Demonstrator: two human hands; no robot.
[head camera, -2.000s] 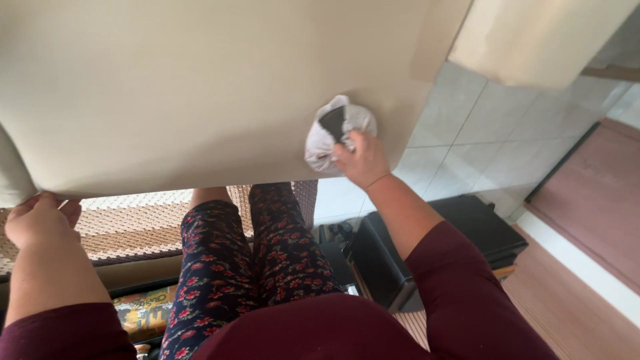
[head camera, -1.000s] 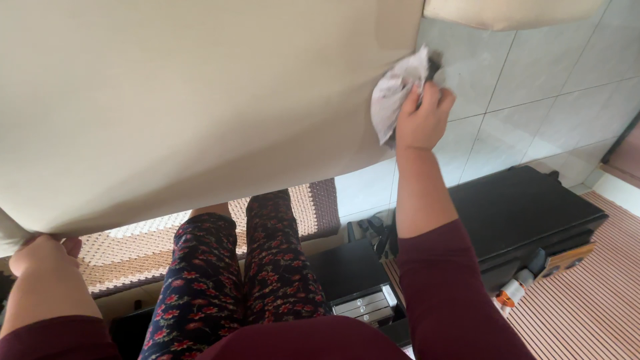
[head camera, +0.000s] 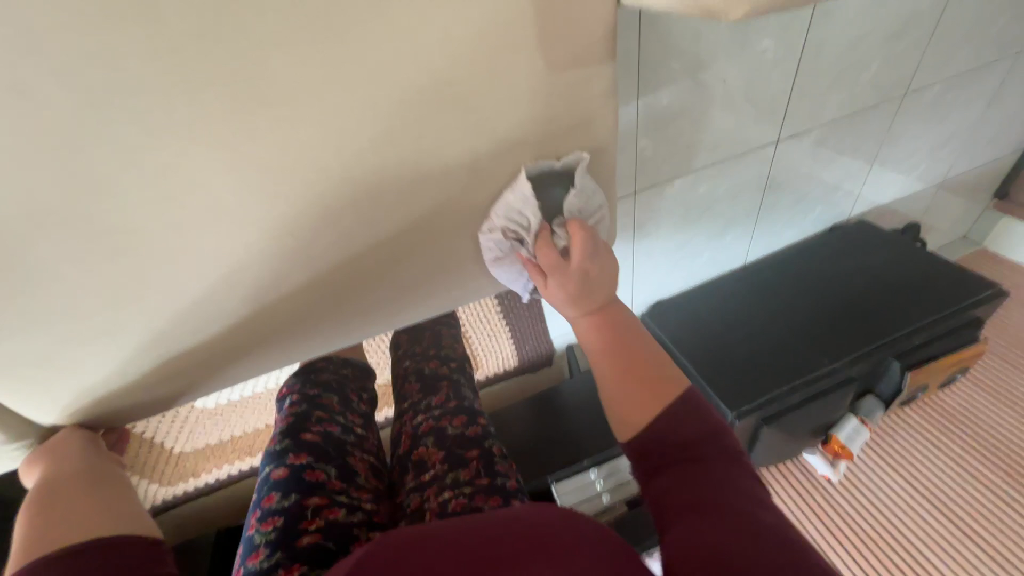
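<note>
A large beige upholstered cushion or panel fills the upper left of the head view. My right hand grips a bunched whitish cloth against the panel's surface, close to its right edge; a dark piece shows in the cloth's folds. At the lower left, my left hand is at the panel's bottom corner, where its fingertips are partly hidden under the edge, so its hold there is not clear.
A crocheted striped rug lies below the panel, by my legs. On the right stand a black case with items in its side and a smaller black box. Grey tiles and a ribbed pinkish surface are beyond.
My right hand with the cloth has moved from the panel's right edge, where it was one second ago, back onto its face. The left hand stays at the lower corner.
</note>
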